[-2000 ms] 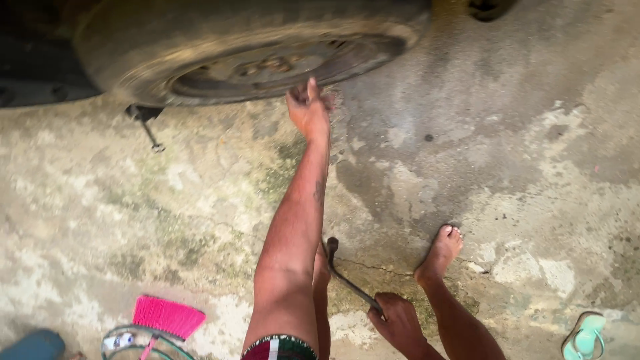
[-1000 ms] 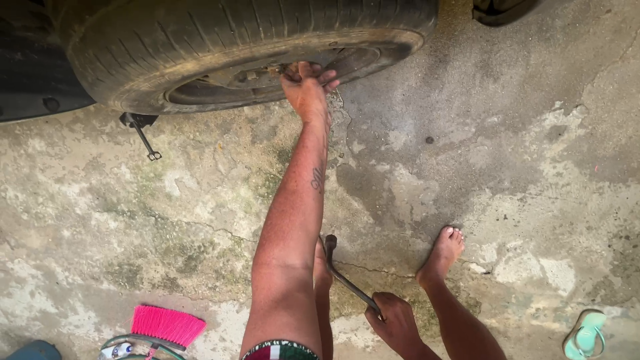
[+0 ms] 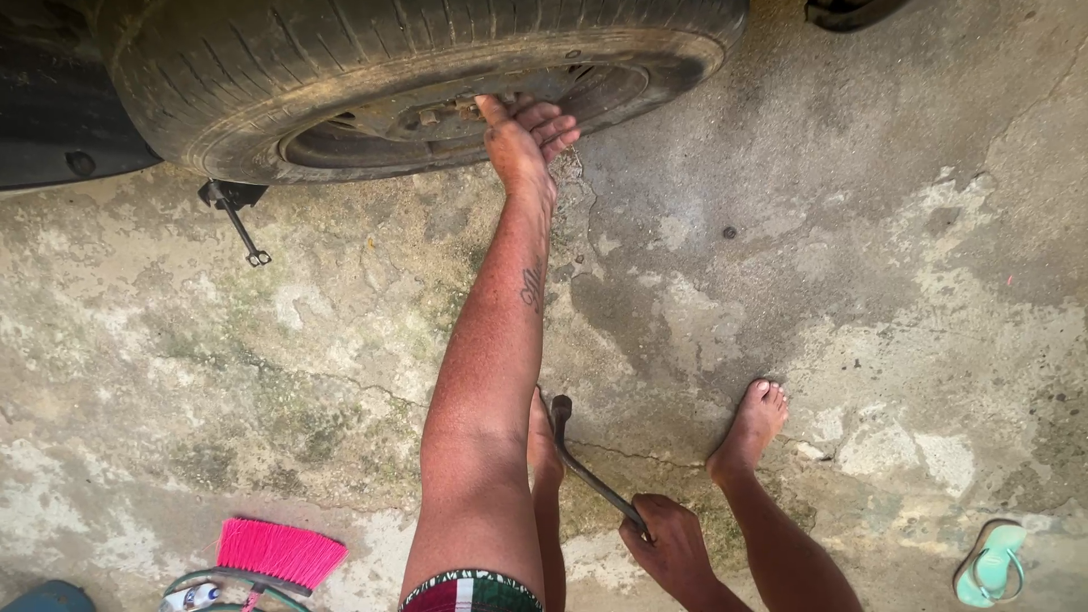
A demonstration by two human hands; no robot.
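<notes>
My left hand is at the hub of a car wheel, palm partly showing and fingers apart, with nothing visibly held. One extended digit reaches close to the lug nuts; contact cannot be told. Lower right, my right hand grips a bent metal lug wrench near its end, its socket end pointing up toward the wheel. At the tire's lower left, part of a jack with a rod and looped end shows under the car.
My bare feet stand on stained, cracked concrete. A pink-bristled broom head lies lower left, near a small bottle and a blue object. A mint flip-flop lies lower right. Dark car bodywork is upper left.
My left hand first moved up from the wheel's lower edge to the hub, and its bent fingers have since spread. My right hand has kept its hold on the lug wrench.
</notes>
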